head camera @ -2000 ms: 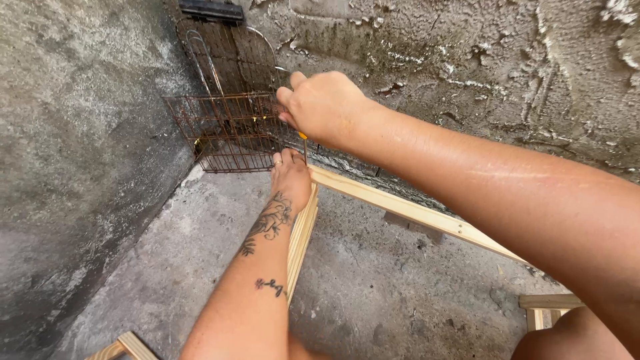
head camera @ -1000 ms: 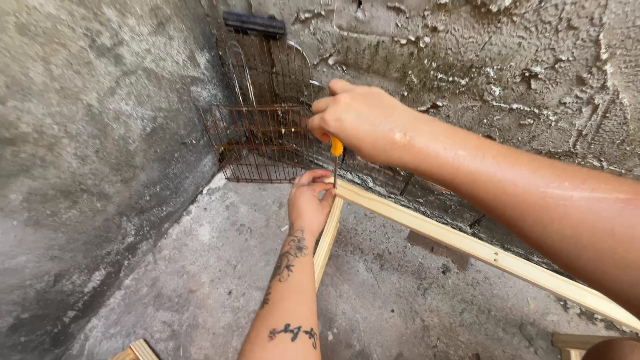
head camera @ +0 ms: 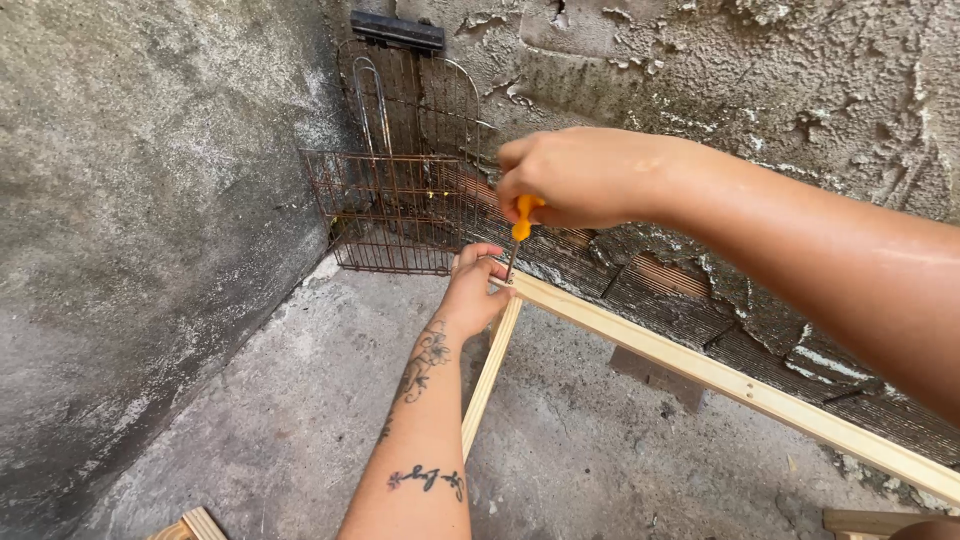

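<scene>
My right hand (head camera: pixel 574 178) is closed around the yellow handle of a screwdriver (head camera: pixel 524 219). The shaft points down, its tip at a screw (head camera: pixel 510 278) near the end of a long pale wooden rail (head camera: pixel 645 335). With thumb and fingers, my left hand (head camera: pixel 478 283) grips that same end of the rail. A second wooden strip (head camera: pixel 491 371) meets the rail below this corner and runs down toward me, partly behind my left forearm. Two small holes or screw heads show farther along the rail.
A rusty wire rack (head camera: pixel 397 214) leans in the wall corner under a black bar-shaped object (head camera: pixel 397 31). Rough walls stand left and behind. A flat brown piece (head camera: pixel 658 377) lies beneath the rail. More wood pieces lie at lower left (head camera: pixel 196 525) and lower right (head camera: pixel 874 521).
Both hands stay at the rail's corner. The yellow screwdriver handle, mostly hidden in the fist earlier, shows more now. The view has shifted.
</scene>
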